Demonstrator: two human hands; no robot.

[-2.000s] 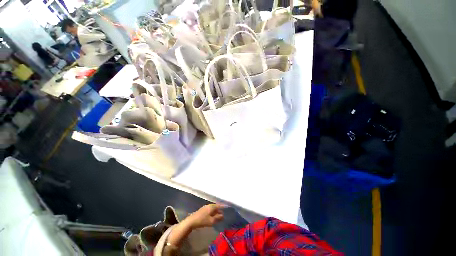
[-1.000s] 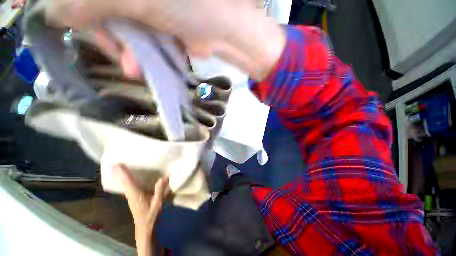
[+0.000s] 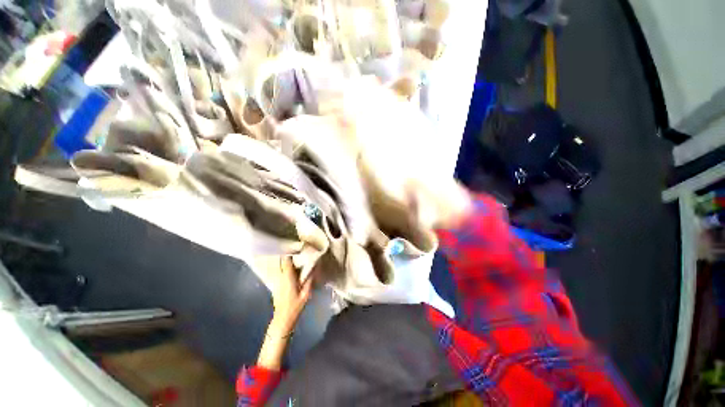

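Observation:
Beige-taupe tote bags stand or lean close together in front of me; a nearer tote bag [image 3: 238, 195] is at the table's front edge, tilted and blurred. My left hand [image 3: 291, 288] holds its lower side from below, thumb and fingers on the material. My right hand [image 3: 397, 147] is a pale, overexposed blur over the bags right of centre; its fingers cannot be made out. Shiny blue spots of hardware [image 3: 395, 247] show at the upper bag corners.
More bags with upright handles [image 3: 215, 48] crowd the white table behind. A blue-edged container with dark items [image 3: 540, 159] is on the floor at right. A white surface [image 3: 32, 358] is at the lower left.
The tote bags held up close before me a second ago are now lower, at the table's front edge among the others. My right arm has moved down and right in view.

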